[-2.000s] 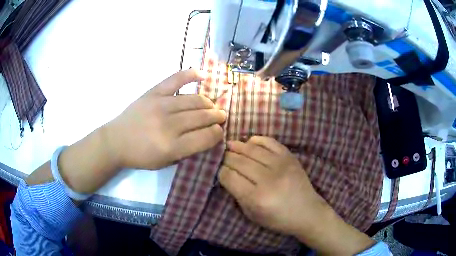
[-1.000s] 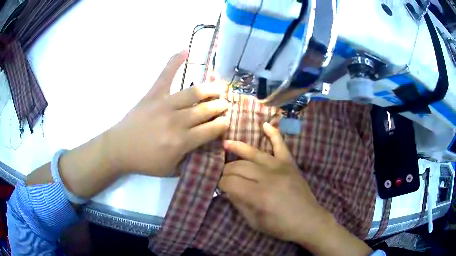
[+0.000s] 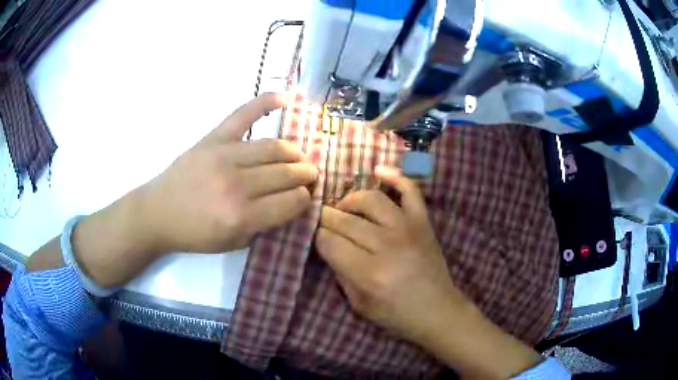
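Note:
My left hand (image 3: 223, 193) lies palm down on the checked band strip (image 3: 271, 297), its fingertips at the seam left of the needle and one finger stretched out towards the foot; its thumb is hidden. My right hand (image 3: 390, 256) has bent fingers gripping the red-brown checked garment panel (image 3: 491, 223) at the seam, just below my left fingertips; its thumb is hidden. The panel and band run under the lit presser foot (image 3: 331, 119) and hang over the table's front edge.
The sewing machine head (image 3: 394, 44) stands over the cloth. A black smartphone (image 3: 580, 208) lies at the right. A thin metal guide (image 3: 262, 67) is left of the foot. Checked strips (image 3: 26, 119) lie at the far left. The ruler-marked table edge (image 3: 171, 315) curves in front.
The view has shifted since the earlier frames. One right-hand finger was bent near the foot two seconds ago and is now stretched out towards it. Both hands stay at the seam.

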